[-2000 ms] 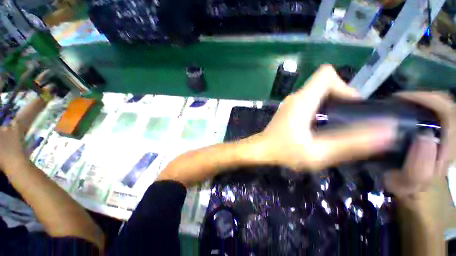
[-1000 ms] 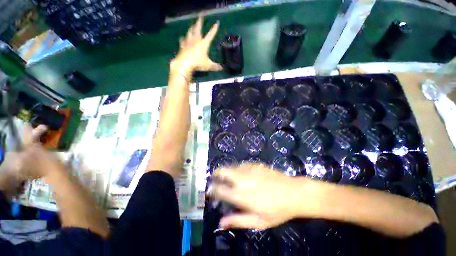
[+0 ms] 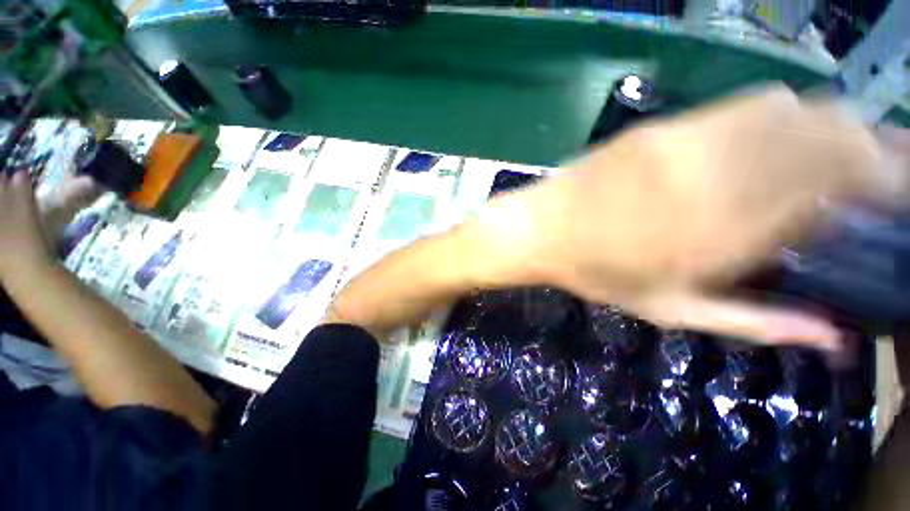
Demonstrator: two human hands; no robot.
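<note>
My left hand (image 3: 698,200), blurred, reaches right above the black blister tray (image 3: 619,399). Its thumb and fingers are around a blurred black cylindrical unit (image 3: 858,264) at the right edge. My right hand is mostly cut off or hidden there; a blurred patch of skin (image 3: 891,165) shows beside the unit, and its grip cannot be made out. The tray has rows of round pockets, some with a pale grid pattern. My left hand and forearm cover its upper part.
Black units stand or lie on the green belt (image 3: 429,90), one with a bright top (image 3: 631,92) just behind my left hand. Printed sheets (image 3: 299,230) cover the bench at left. A neighbour's arms (image 3: 100,329) work by an orange block (image 3: 168,170).
My left hand has moved from beside a unit on the belt to the right, now with a black unit. My right hand has left the tray's lower left for the right edge. The view has shifted.
</note>
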